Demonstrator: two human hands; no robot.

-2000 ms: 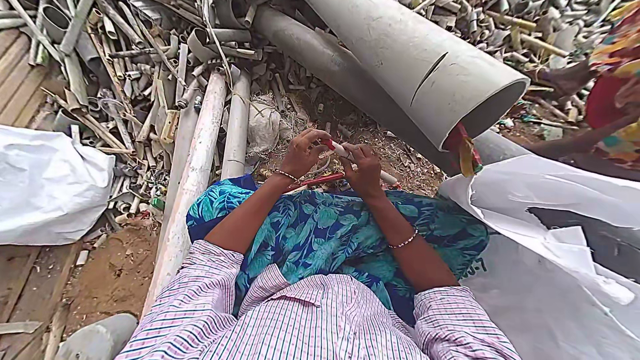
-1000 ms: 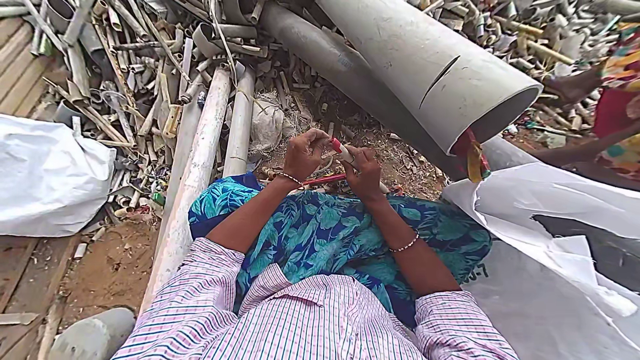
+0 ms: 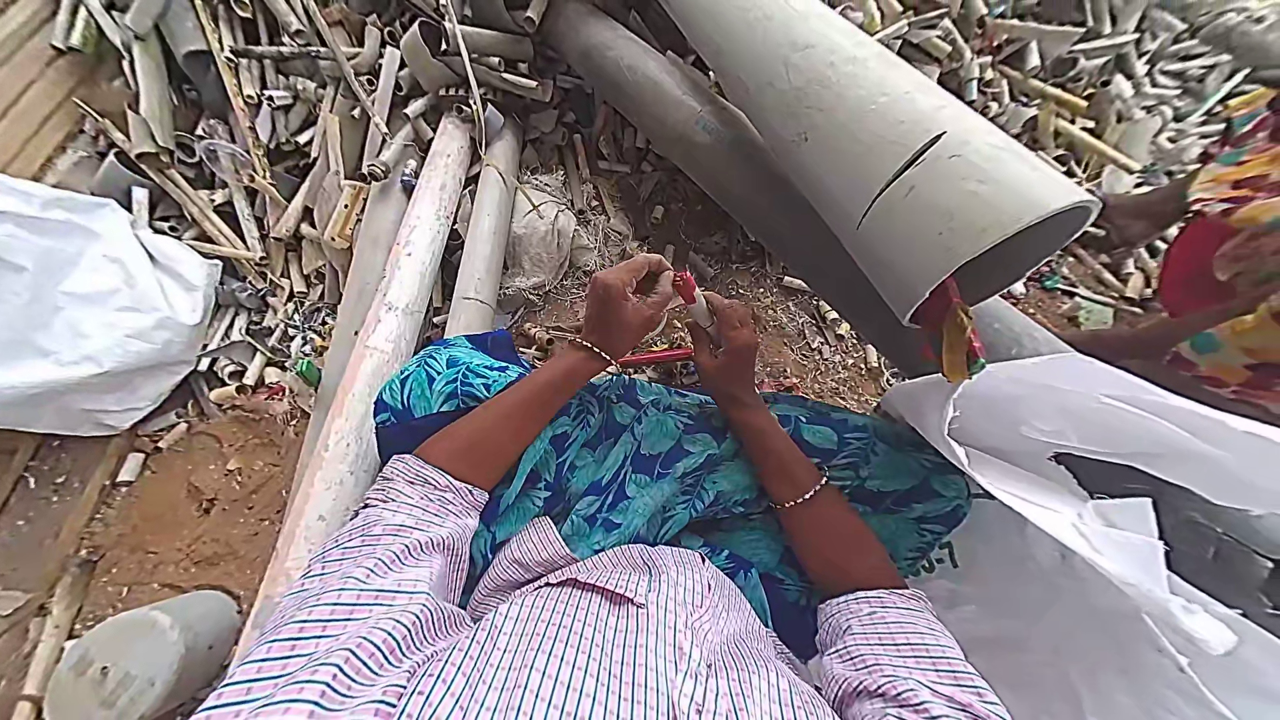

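Observation:
My right hand [image 3: 728,345] is closed around a short whitish pipe piece [image 3: 701,315] with a red end [image 3: 685,287]. Close by on the left, my left hand [image 3: 628,305] has its fingertips pinched at that red end; whether they grip a part of it is hard to see. A red rod-like thing [image 3: 655,356] lies across just below both hands, above the blue leaf-patterned cloth [image 3: 640,440] over my lap. Its right end meets my right hand, and what holds it up is hidden.
Large grey pipe [image 3: 890,150] slants in at upper right, with red and yellow cloth [image 3: 955,335] at its mouth. Long pipes [image 3: 400,310] lie left. White sacks [image 3: 90,310] flank both sides. Plastic pipe scraps [image 3: 290,150] are heaped behind. Another person's arm [image 3: 1130,335] is at far right.
My hands stay close together around the red-ended piece, with only small finger shifts. The other person's arm at the right has moved a little.

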